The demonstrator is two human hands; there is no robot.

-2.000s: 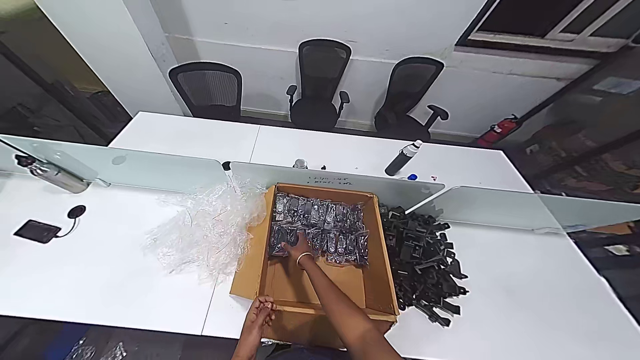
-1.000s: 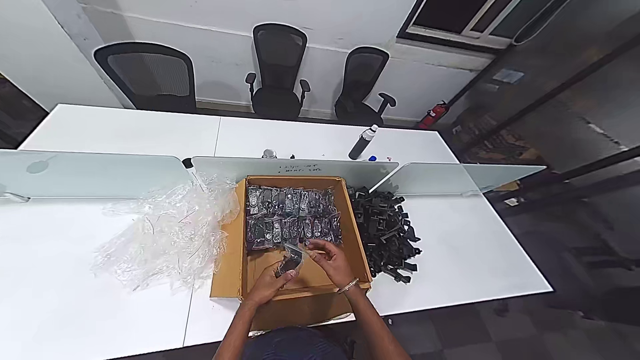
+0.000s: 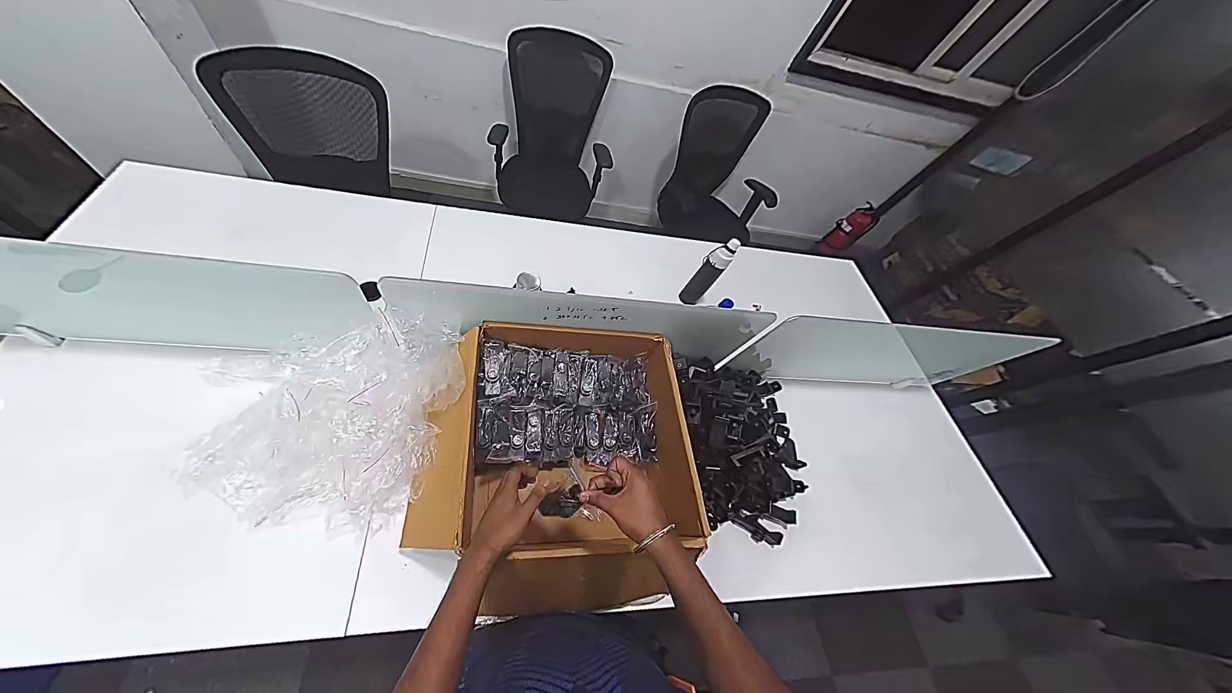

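Observation:
Over the near part of an open cardboard box (image 3: 688, 452), both hands hold one small black item in clear plastic (image 3: 560, 501). My left hand (image 3: 510, 510) grips its left side, and my right hand (image 3: 624, 496), with a bangle at the wrist, pinches the wrapping at its right. Beyond the hands, two rows of plastic-wrapped black items (image 3: 568, 433) lie packed in the box. A heap of clear plastic bags (image 3: 327, 423) spreads to the left of the box. Loose black plastic parts (image 3: 746, 443) are piled against its right side.
Frosted glass dividers (image 3: 173, 294) cross the white table (image 3: 885, 472) behind the box; one bears handwriting. A dark bottle with a white cap (image 3: 709, 272) stands beyond them. Several black mesh chairs (image 3: 553, 115) line the wall, with a red fire extinguisher (image 3: 849, 228) to the right.
Two seconds ago my right hand reached into the packed rows while my left was at the box's near edge. Both hands have since come together on one wrapped item.

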